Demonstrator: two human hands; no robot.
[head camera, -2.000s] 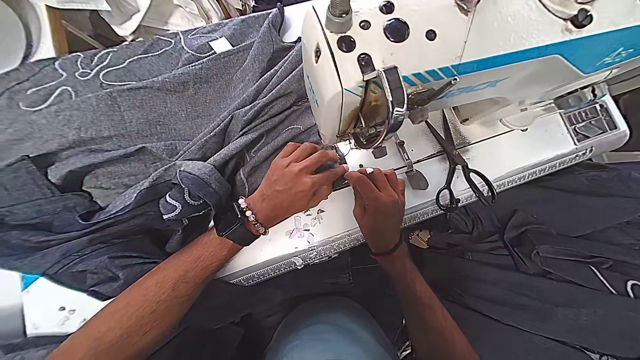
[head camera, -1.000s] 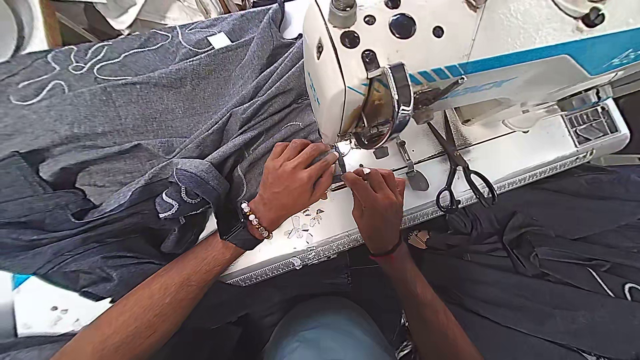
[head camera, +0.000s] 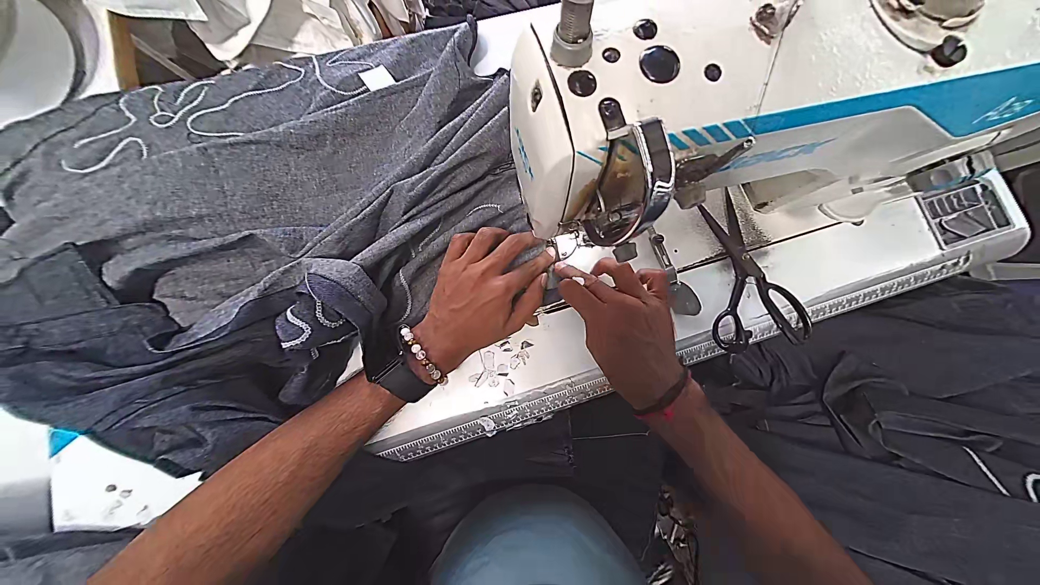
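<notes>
Under the needle area of a white and blue sewing machine (head camera: 812, 106), both hands meet at the edge of a dark grey-blue fabric garment (head camera: 268, 187). My left hand (head camera: 487, 292) lies palm down on the cloth, its fingertips beside the presser foot (head camera: 565, 246). My right hand (head camera: 630, 333) has thumb and fingers pinched together just right of the left fingertips, at the cloth's edge; the small part pinched is mostly hidden. The garment spreads left from the machine, with light stitching lines on it and a small white tag (head camera: 377, 78).
Black-handled scissors (head camera: 751, 280) lie on the machine bed right of my right hand. Small scraps (head camera: 500, 366) lie near the bed's ruled front edge (head camera: 520, 416). More dark cloth (head camera: 910, 406) is heaped at the right. A compartment with small metal parts (head camera: 963, 213) is at the far right.
</notes>
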